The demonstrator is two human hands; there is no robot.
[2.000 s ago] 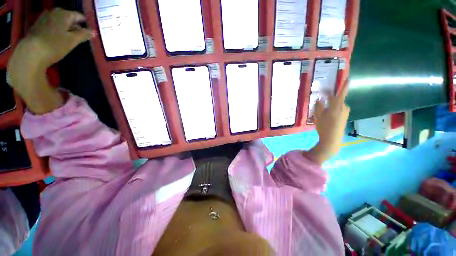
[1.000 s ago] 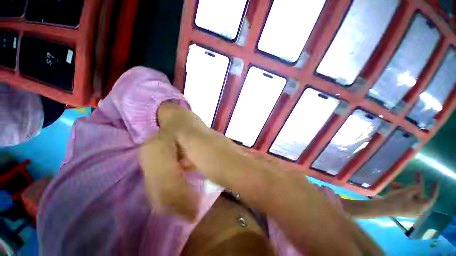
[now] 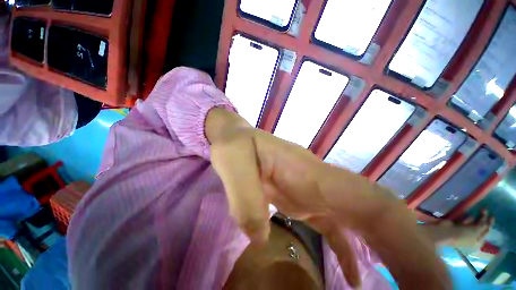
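A red-orange phone tray [image 3: 227, 37] fills the upper right, tilted in view, with phones in two rows of pockets. The near-left phone [image 3: 250, 79] shows a bright white screen; screens farther right look greyer, with glare. The near-right phone [image 3: 459, 182] looks grey. Small white labels lie beside the phones. My left hand [image 3: 294, 175] is large and close to the camera, in front of the tray's near side, fingers apart, with nothing visible in it. My right hand [image 3: 474, 231] is small at the right, beyond the tray's near-right corner, partly hidden by my left hand, fingers apart and empty.
Another red-orange tray [image 3: 117, 56] at upper left holds dark-screen phones [image 3: 77, 55]. A person's pale pink sleeve [image 3: 42, 116] is at the left edge. A red crate [image 3: 69, 203] and blue items stand on the blue floor at lower left. A green surface shows at the right edge.
The view has turned, and my left hand has come from the tray's left side to close before the camera. My right hand has left the near-right phone and is beyond the tray's corner.
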